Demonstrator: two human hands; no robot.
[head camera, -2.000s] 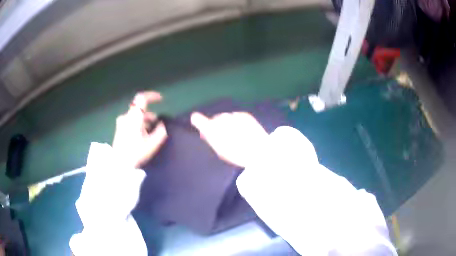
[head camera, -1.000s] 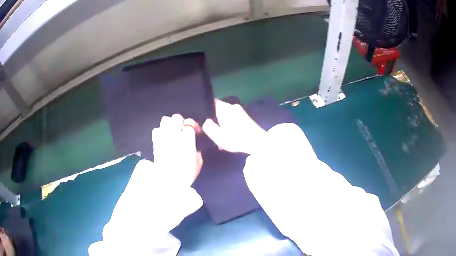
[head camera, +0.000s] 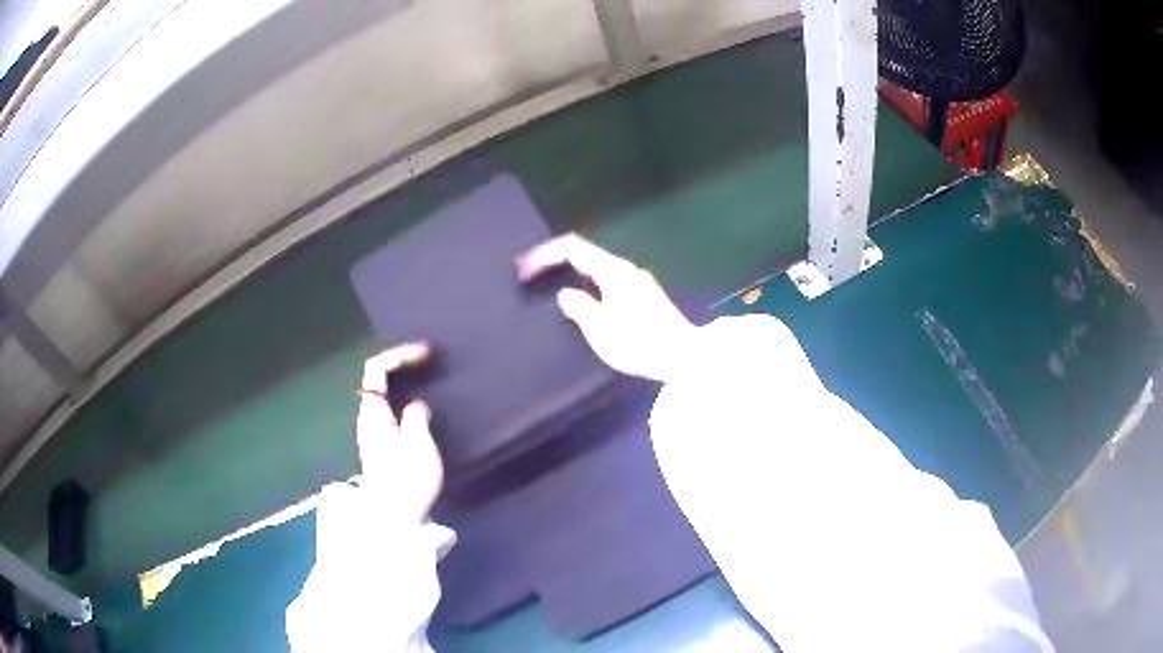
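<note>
A black card blank (head camera: 472, 300) with rounded far corners lies slanted between my hands, its far part over the green strip. A raised or folded edge runs along its near side. My left hand (head camera: 402, 440), with a thin red band, is at its left side, fingers curved over the edge. My right hand (head camera: 619, 306) is at its right side, with thumb and fingertips curled over the card. The fingertips are slightly blurred and their exact contact is hard to see. More flat black blanks (head camera: 619, 542) lie overlapping below, partly under my right sleeve.
A white metal post (head camera: 838, 153) is bolted at the blue-green table's (head camera: 893, 383) far edge. A pale guard (head camera: 510, 89) stands behind the green strip (head camera: 217, 370). A small black object (head camera: 66, 526) lies far left. A red stool (head camera: 976, 128) and black mesh item (head camera: 950, 51) are beyond.
The large upright-edged card seen beyond my hands a second ago no longer shows in that shape; a round-cornered blank lies there now. My hands have moved apart to its two sides.
</note>
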